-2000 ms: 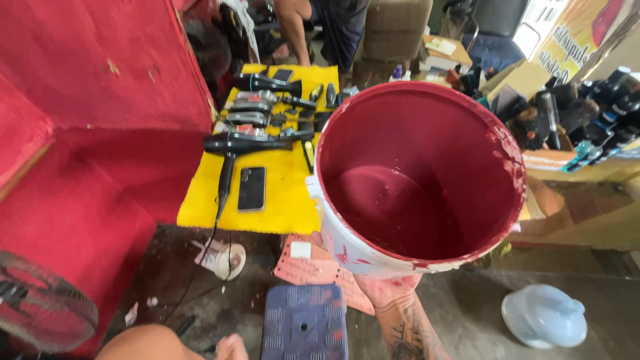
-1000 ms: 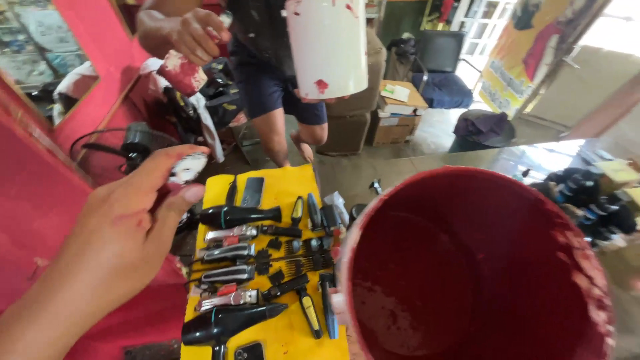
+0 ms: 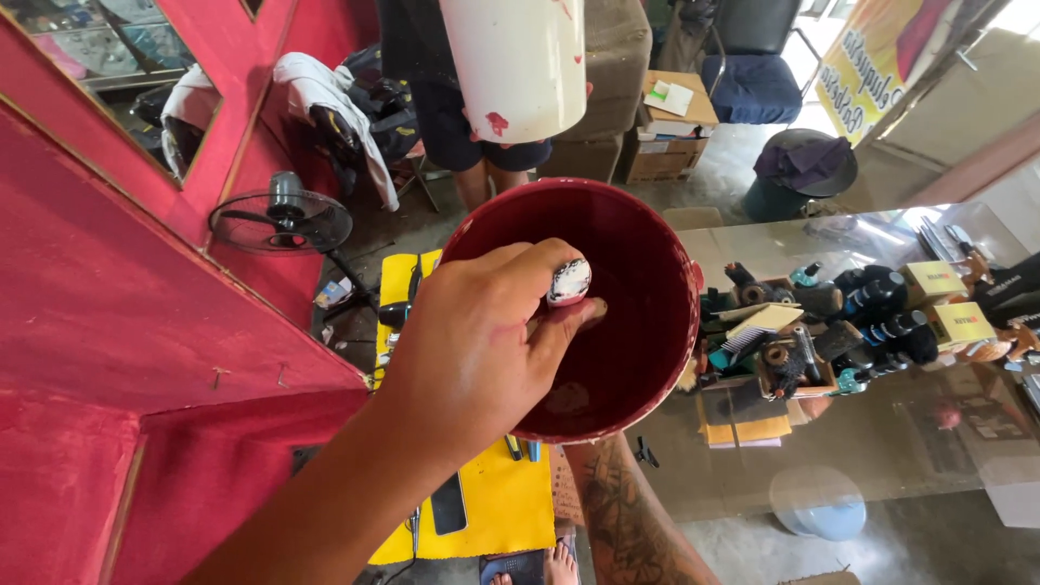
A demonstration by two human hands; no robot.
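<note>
My left hand (image 3: 479,349) is over the mouth of a paint bucket (image 3: 642,244), closed on a paint-smeared handle (image 3: 569,281) whose rounded end shows between thumb and fingers. Its far end is hidden, so the tool's kind cannot be told. Dark red paint coats the bucket's inside. My right forearm, tattooed, comes up from below to the bucket's near side; my right hand (image 3: 597,447) is mostly hidden under it and supports it. Beyond, a person in dark shorts holds a white bucket (image 3: 520,73) with red smears.
Below is a yellow cloth (image 3: 504,512) with a phone (image 3: 449,504) and grooming tools. A glass-topped counter (image 3: 674,471) with brushes and bottles (image 3: 861,301) is at right. A red wall (image 3: 162,268) and a black fan (image 3: 284,219) are at left; a chair (image 3: 751,81) stands behind.
My left hand has moved from the left to over the red-coated bucket. The other person's hand, seen holding a paint-covered thing a second ago, is no longer seen there. The view has shifted.
</note>
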